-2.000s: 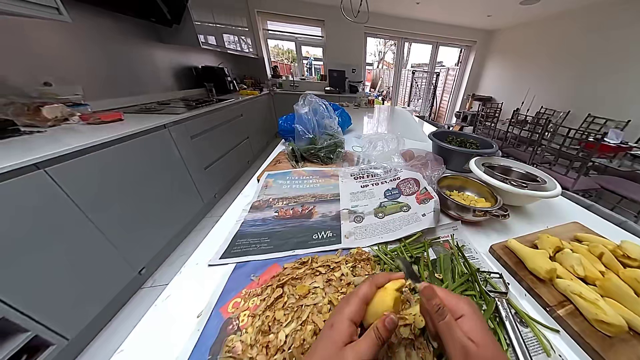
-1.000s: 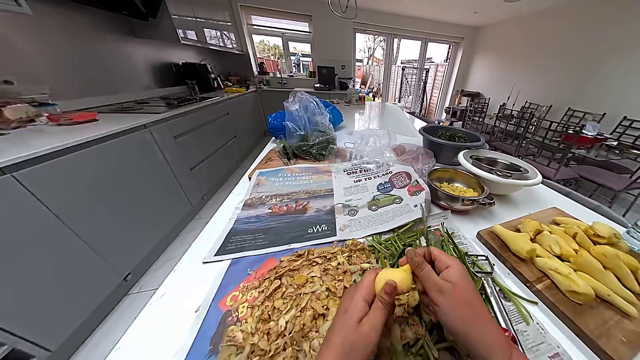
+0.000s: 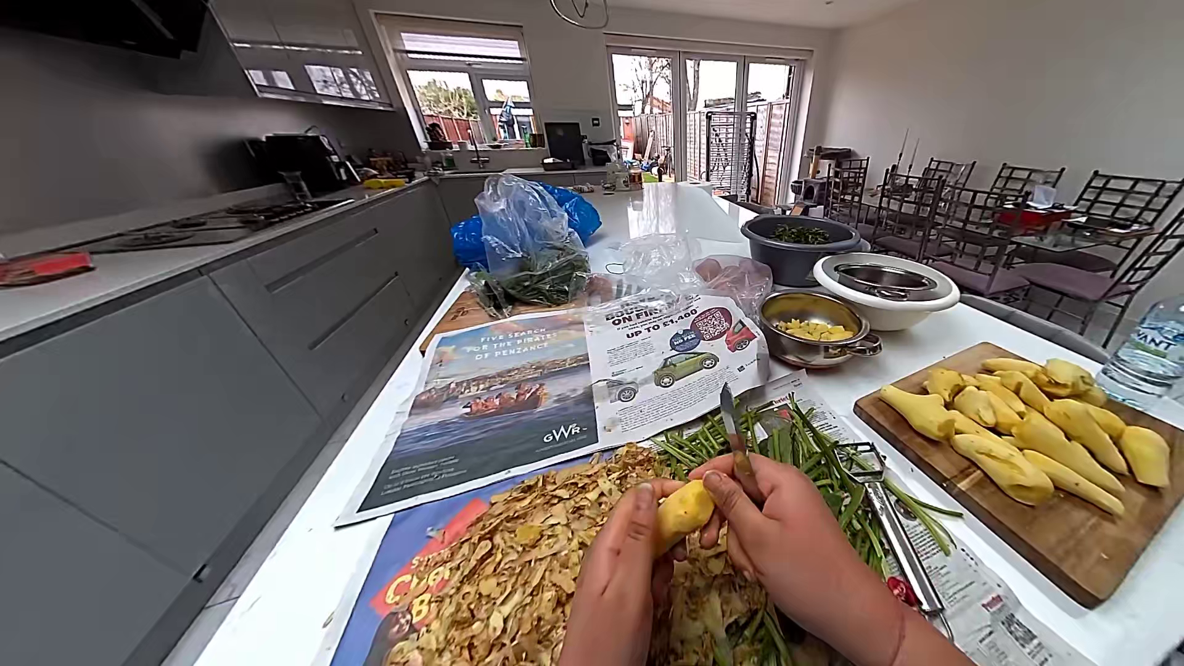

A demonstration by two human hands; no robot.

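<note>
My left hand [image 3: 622, 564] grips a peeled yellow root vegetable [image 3: 683, 514] above a heap of brown peelings [image 3: 518, 555]. In my right hand [image 3: 786, 536] is a small knife [image 3: 733, 430], its blade pointing up and away, while the fingertips touch the root's right end. Green stalks [image 3: 814, 462] lie under and beyond the right hand. A metal Y-shaped peeler [image 3: 893, 532] rests on newspaper to its right. Several peeled roots [image 3: 1036, 425] lie on a wooden cutting board [image 3: 1064, 555]. Cut yellow pieces sit in a steel pan [image 3: 809, 351].
Newspaper [image 3: 499, 416] covers part of the white worktop [image 3: 287, 583]. Farther back are a clear plastic bag with greens [image 3: 532, 240], a grey tub of chopped leaves [image 3: 800, 264], and a white bowl with a steel dish [image 3: 888, 291]. A plastic water bottle [image 3: 1147, 356] stands at the right edge.
The knife's blade has turned to point up and away, clear of the root. Both hands stay over the peelings, the root still in the left one.
</note>
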